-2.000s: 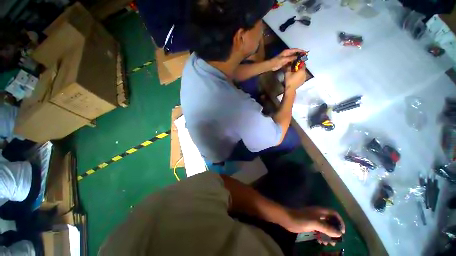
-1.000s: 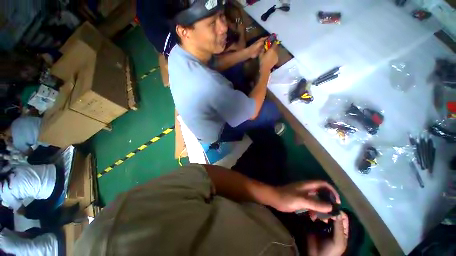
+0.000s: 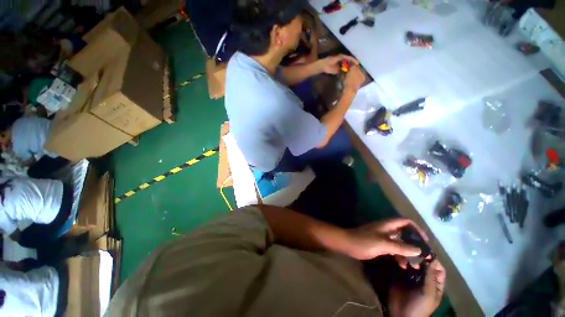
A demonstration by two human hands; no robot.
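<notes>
My left hand (image 3: 385, 240) and my right hand (image 3: 427, 290) are close together over my lap, beside the table's wooden edge. My left fingers and thumb hold a small black part (image 3: 413, 241). My right fingertips touch its lower side, where something dark and shiny hangs; its exact shape is too blurred to tell. The right hand is partly cut off by the lower edge of the picture.
The white-covered table (image 3: 446, 108) bears bagged red-and-black parts (image 3: 455, 160), black rods (image 3: 514, 205), and a wire bundle with yellow tips (image 3: 379, 122). A seated worker (image 3: 272, 111) is ahead at the left. Cartons (image 3: 118, 93) stand on the green floor.
Two seconds ago only my left hand showed clearly; my right hand has come in from below to the black part. Since one second ago, both hands have shifted slightly right in view.
</notes>
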